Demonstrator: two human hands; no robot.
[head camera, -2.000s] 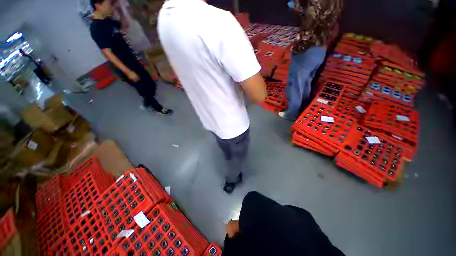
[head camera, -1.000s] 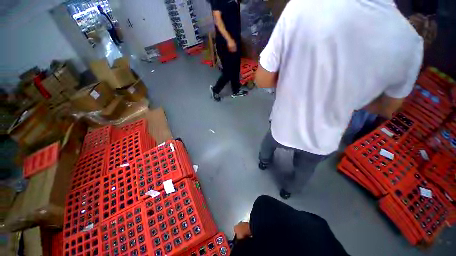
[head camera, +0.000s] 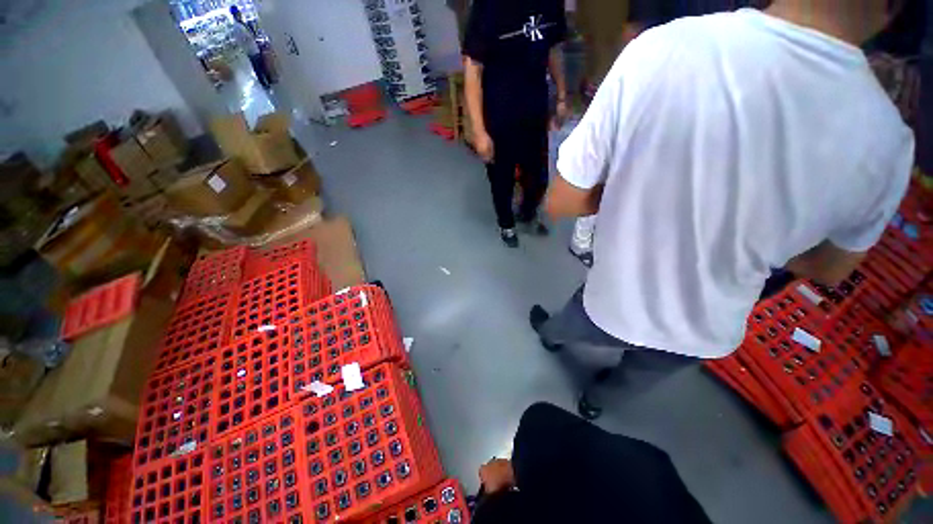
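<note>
My right hand (head camera: 497, 475) shows small and partly cut off at the bottom centre, beside a black sleeve (head camera: 604, 466). Its fingers are mostly hidden, so I cannot tell whether it holds anything. A small bright spot lies by it. My left hand is not in view. Nearest on the left are stacked red-orange parts trays (head camera: 353, 445), with small dark and silver parts in their holes. White paper labels (head camera: 353, 377) lie on top. The hand is right of this stack; no contact is visible.
A person in a white shirt (head camera: 726, 184) stands close at right; one in black (head camera: 512, 92) stands beyond. More red trays (head camera: 808, 348) are at right. Cardboard cartons (head camera: 210, 189) lie at left. Grey floor (head camera: 440, 307) runs between. A doorway is at upper left.
The view has swung right to left, so the left tray stack shows more fully. The white-shirted person appears larger and further right. The person in black now faces me. My hand stays low at centre.
</note>
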